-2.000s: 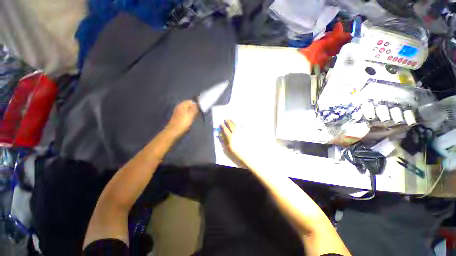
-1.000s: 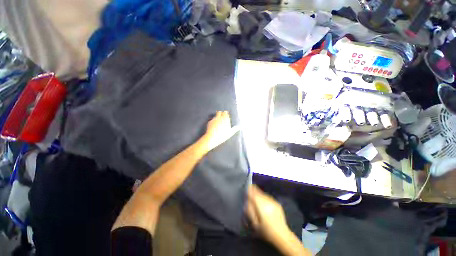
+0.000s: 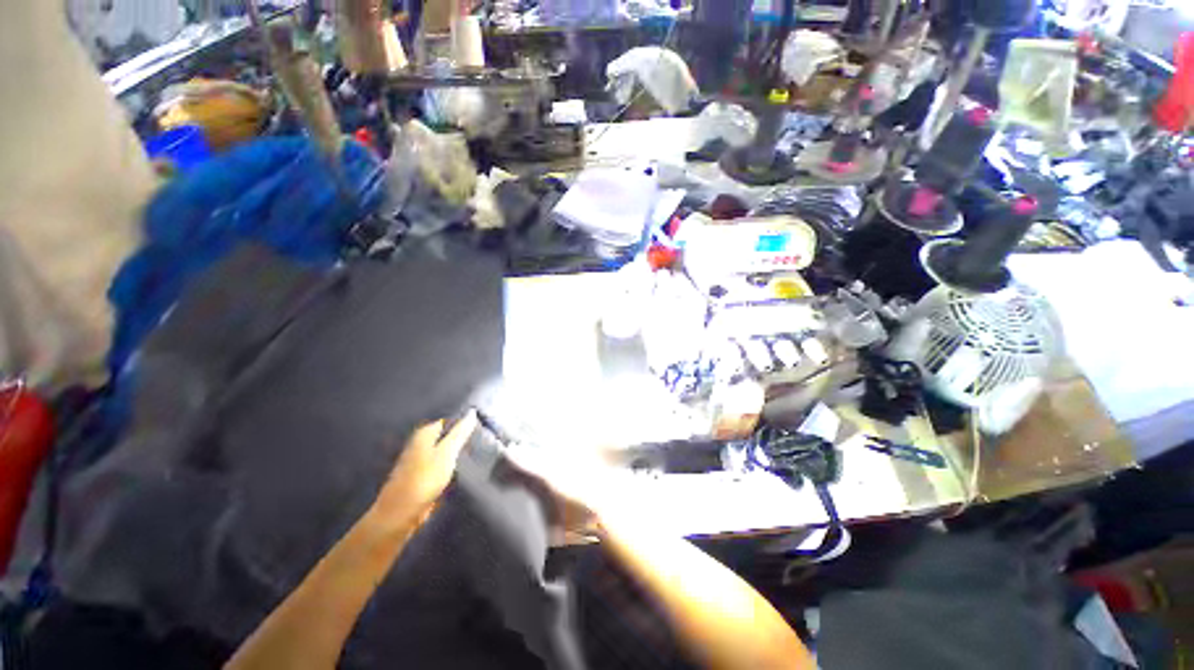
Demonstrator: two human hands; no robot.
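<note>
A large dark grey cloth panel [image 3: 301, 380] spreads left of the sewing machine [image 3: 707, 347] and hangs over the table's front edge. My left hand [image 3: 435, 458] is on the cloth near its right edge, fingers pinching the fabric. My right hand [image 3: 557, 487] is just right of it at the same edge, partly washed out by glare, holding the folded cloth edge. A paler grey fold [image 3: 504, 504] hangs below between the hands. The machine's needle area is hard to make out in the glare.
Behind the machine is a control panel [image 3: 749, 246]. To its right are thread cones [image 3: 985, 242] and a white fan [image 3: 985, 343]. Snips [image 3: 904, 452] and a black cord bundle [image 3: 792, 458] lie at the front right. A blue cloth pile [image 3: 236, 216] is upper left, a red basket [image 3: 20, 458] far left.
The view has tilted up, showing more of the workshop. My right hand has come up from the lower cloth corner to the edge beside my left hand. The edge is now folded between them.
</note>
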